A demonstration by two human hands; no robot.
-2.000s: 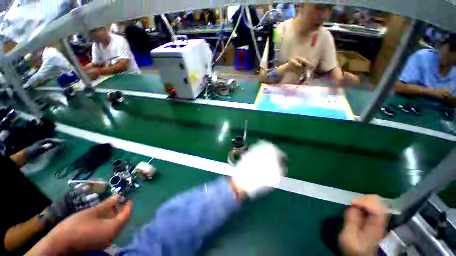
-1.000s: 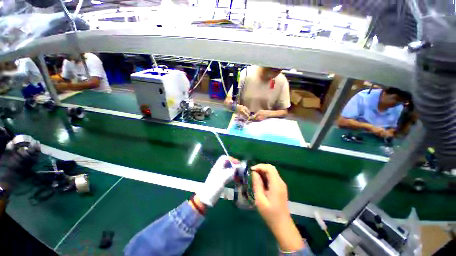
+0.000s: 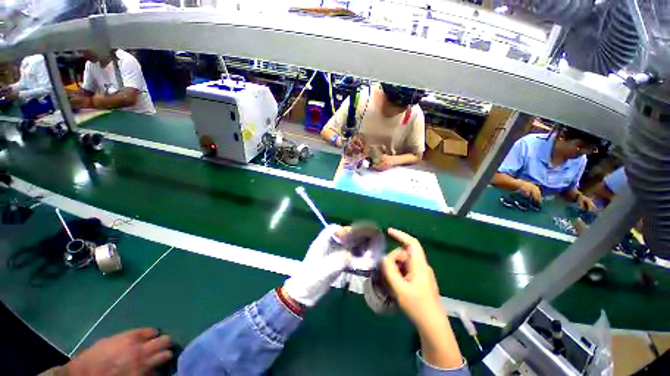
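Observation:
My left hand, in a white glove, holds a round, partly assembled motor above the near edge of the conveyor. The motor is blurred, and a white lead sticks up from it to the left. My right hand is bare, with bent fingers close to the motor's right side. A silver round part shows below, between my hands. Whether my right fingers grip it or only touch it cannot be told.
A neighbour's hand lies on the bench at lower left. Motor parts and a black heap lie at left. The screw feeder and a slim white-handled tool are at right. A metal post rises beyond. People sit opposite.
My left hand has come back from over the belt and now holds the motor, its round face turned more upward. My right hand has come in beside it. A neighbour's hand has entered at lower left.

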